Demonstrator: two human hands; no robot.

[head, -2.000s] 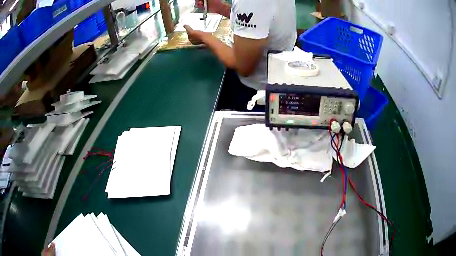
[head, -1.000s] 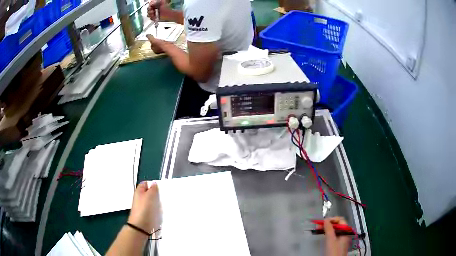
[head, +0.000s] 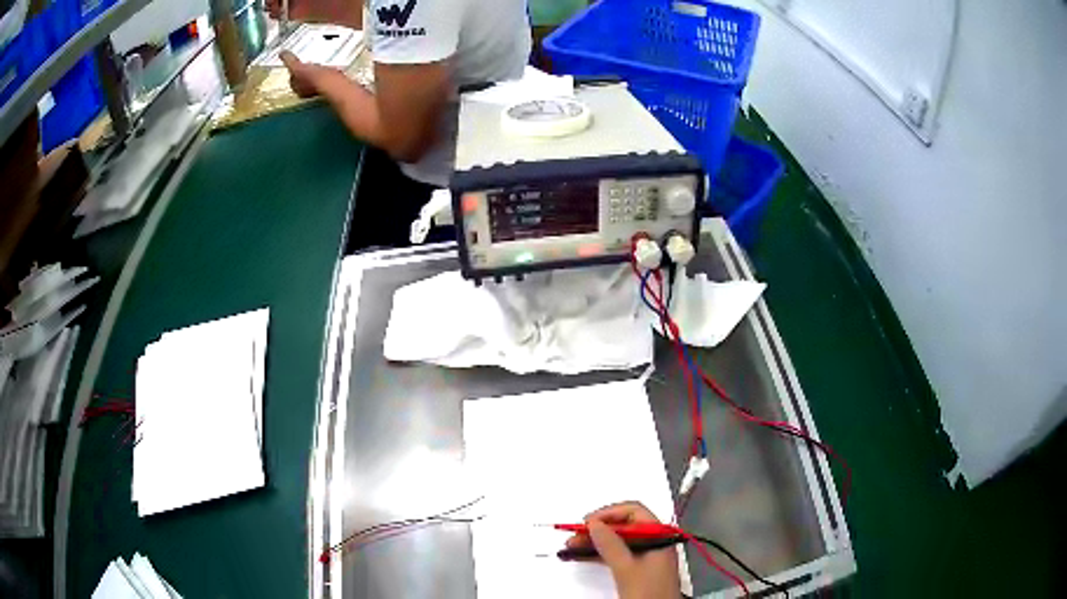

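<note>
A white panel [head: 562, 451] lies on the light box [head: 398, 439], in front of the tester. Its thin lead wires [head: 404, 528] run left from its left edge across the glassy surface. My right hand [head: 635, 559] holds the red test probe [head: 620, 531] and the black test probe [head: 582, 551] together over the panel, tips pointing left. Whether the tips touch the panel cannot be told. My left hand is not in view.
The bench tester [head: 573, 211] stands at the back of the light box on a white cloth [head: 515, 328], with a tape roll [head: 545, 116] on top. Panel stacks [head: 201, 410] lie left. Blue crates [head: 667, 59] and a person [head: 439, 82] are beyond.
The panel that my left hand held has moved right and now lies on the light box. My left hand has left the view. My right hand has moved left with the probes over the panel.
</note>
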